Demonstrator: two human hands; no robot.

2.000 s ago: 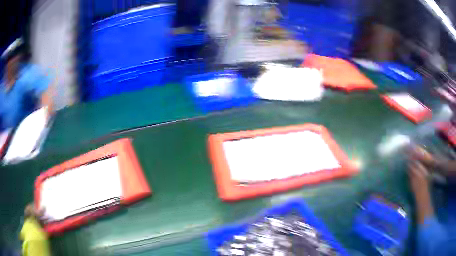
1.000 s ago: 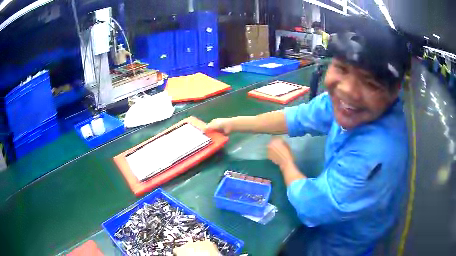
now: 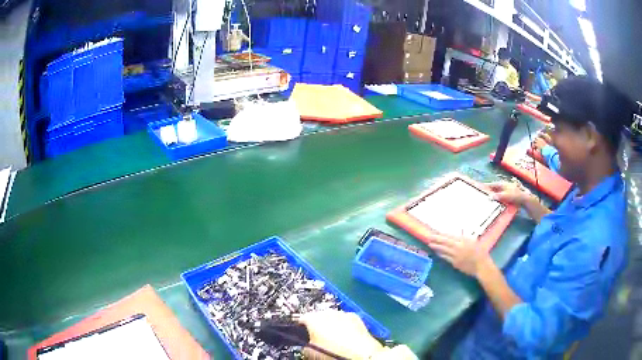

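My right hand (image 3: pixel 341 336) is at the bottom edge, over the near side of a blue bin (image 3: pixel 278 246) heaped with small silver and dark metal pieces (image 3: pixel 260 295). It is closed around a black cylinder, the electric screwdriver (image 3: pixel 283 332), whose dark cord runs right below the hand. The tool covers some of the pieces. My left hand is not in view. At the bottom left, an orange-red fixture (image 3: pixel 158 316) holds a white panel (image 3: pixel 105 346), both cut off by the frame's edge.
A small blue bin (image 3: pixel 393 271) with dark contents stands right of the large bin. A person in a blue smock (image 3: pixel 563 260) has both hands at another fixture (image 3: pixel 415 223) on the green table (image 3: pixel 211 204). Behind are a blue tray (image 3: pixel 186 149), a white bag and orange-red sheets.
The view has turned and now shows more of the bottom-left fixture and my right hand with the screwdriver. The other person's fixture has moved from mid-table to the table edge before them.
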